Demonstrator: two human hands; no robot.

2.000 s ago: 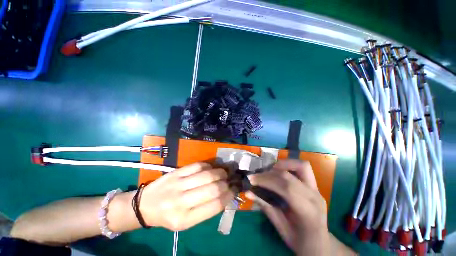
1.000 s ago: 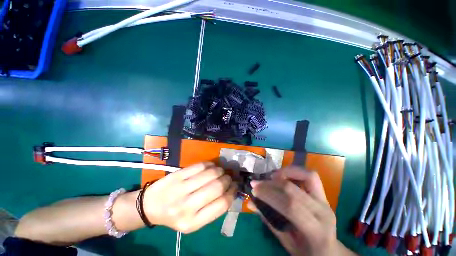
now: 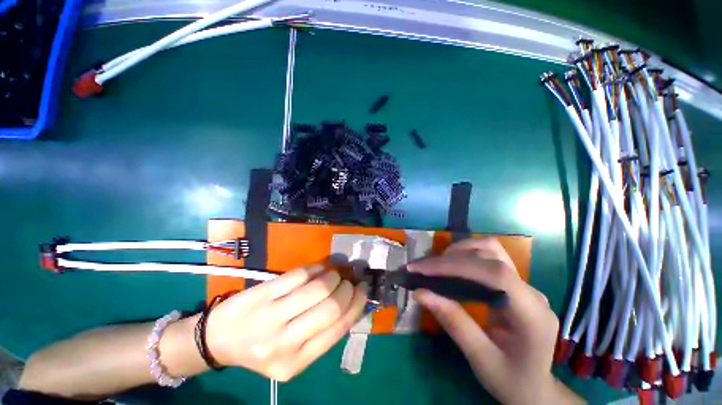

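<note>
A cable harness (image 3: 150, 267) lies at left, its red-and-black connector (image 3: 49, 255) at the far left. Its upper leg ends in a small black connector housing (image 3: 241, 248) on the orange base board (image 3: 518, 257). Its lower leg runs under my left hand (image 3: 283, 323), whose fingers pinch the wire end at the small dark holding fixture (image 3: 380, 286). My right hand (image 3: 492, 304) grips a dark insertion tool (image 3: 455, 286), its tip at the fixture. The fingers hide the wire tips.
A black housing pile (image 3: 340, 174) lies behind the board, with two loose housings beyond it. A large white harness pile (image 3: 633, 213) is at right. A blue parts tray (image 3: 49, 95) is at upper left, beside another harness (image 3: 170, 43). A metal rail (image 3: 443, 33) runs behind.
My right hand has shifted right and turned, and the tool now lies flatter, pointing left at the fixture. More of the fixture and grey tape shows. The view has shifted slightly.
</note>
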